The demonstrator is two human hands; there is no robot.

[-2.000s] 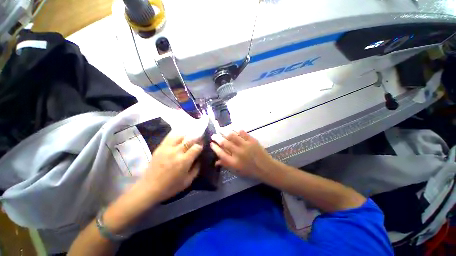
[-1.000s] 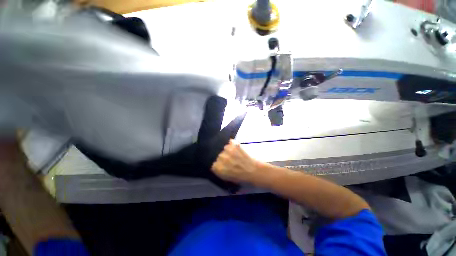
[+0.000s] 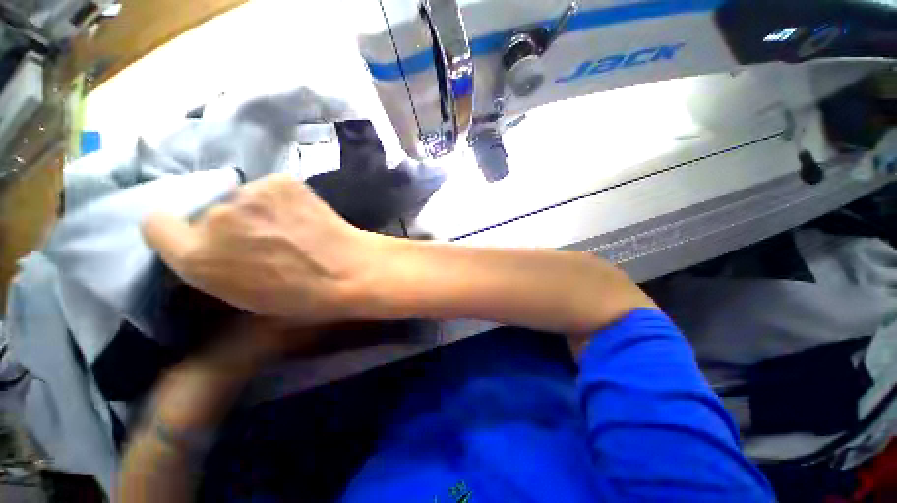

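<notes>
The light grey garment [image 3: 118, 231] lies heaped left of the needle and hangs over the table's front left edge. Its black panel [image 3: 369, 182] lies flat beside the presser foot and needle area [image 3: 433, 147]. My right hand [image 3: 261, 246] reaches across to the left over the garment, back of the hand up; its fingertips are bent onto the grey cloth, and the grip is partly hidden. My left hand [image 3: 226, 344] is blurred beneath my right forearm, with its fingers hidden by the right hand and cloth.
The white sewing machine head [image 3: 629, 64] with a blue stripe stands behind the work. A dark knobbed cylinder [image 3: 489, 149] is right of the needle. A ruler strip [image 3: 649, 236] runs along the table's front. Grey and black pieces [image 3: 816, 324] are heaped at lower right.
My right hand has moved left from near the needle onto the garment. My left hand has come in from the far left. The raised grey cloth has dropped into a heap at left.
</notes>
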